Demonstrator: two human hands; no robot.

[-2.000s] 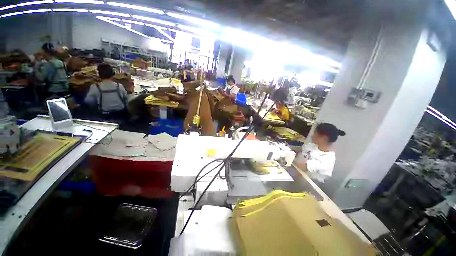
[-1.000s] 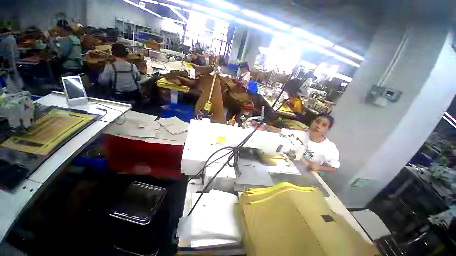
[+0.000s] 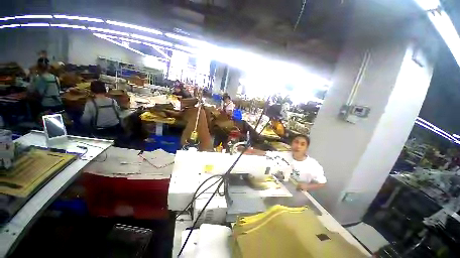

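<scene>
Neither of my hands is in view. Nearest in front of me, a stack of tan cut panels lies at the table's near end, with yellow fabric pieces along its far left edge and a small dark rectangle near its right side. Behind it stands the white industrial sewing machine, with black cables looping over it. White sheets lie left of the panels, cut off by the lower edge.
A person in a white top sits beyond the machine, before a white pillar. At left, a pale table bears a control screen and a template with yellow pieces. A red block stands between the tables.
The view has tilted and shifted; the panels and machine sit lower than one second ago. The seated person, turned away two seconds ago, now faces this way.
</scene>
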